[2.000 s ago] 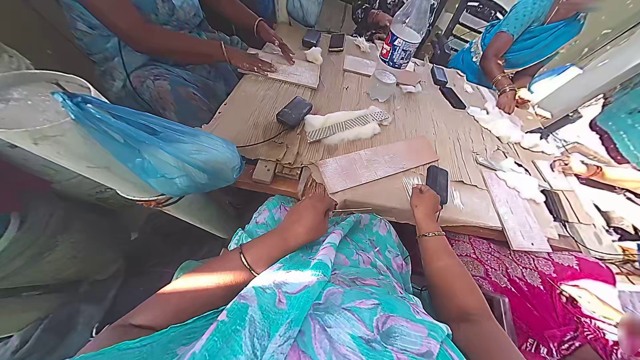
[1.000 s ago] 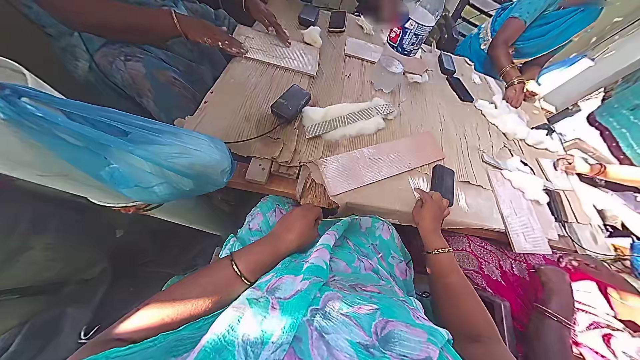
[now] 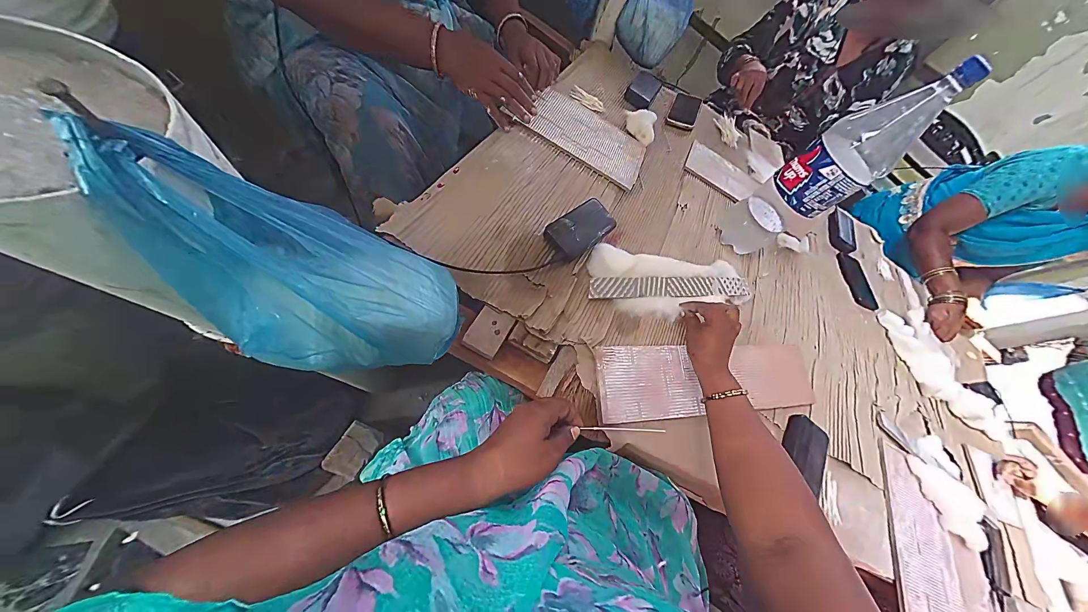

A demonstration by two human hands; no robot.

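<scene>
My left hand is at the table's near edge with its fingers closed on a thin pale stick that points right. My right hand reaches over a flat pinkish board, its fingertips at the lower edge of a white cotton wad; whether they pinch any cotton is not clear. A patterned grey strip lies across the cotton. Right of the board, near my right forearm, is a dark oblong block. A few thin pale sticks lie beside it.
A blue plastic bag hangs over a pale drum at left. On the cardboard-covered table are a black box with a cable, a plastic bottle, a cup and phones. Several people sit around it.
My right hand has left the dark block and moved up and left to the cotton. The block now lies on the table. A thin stick now shows in my left hand.
</scene>
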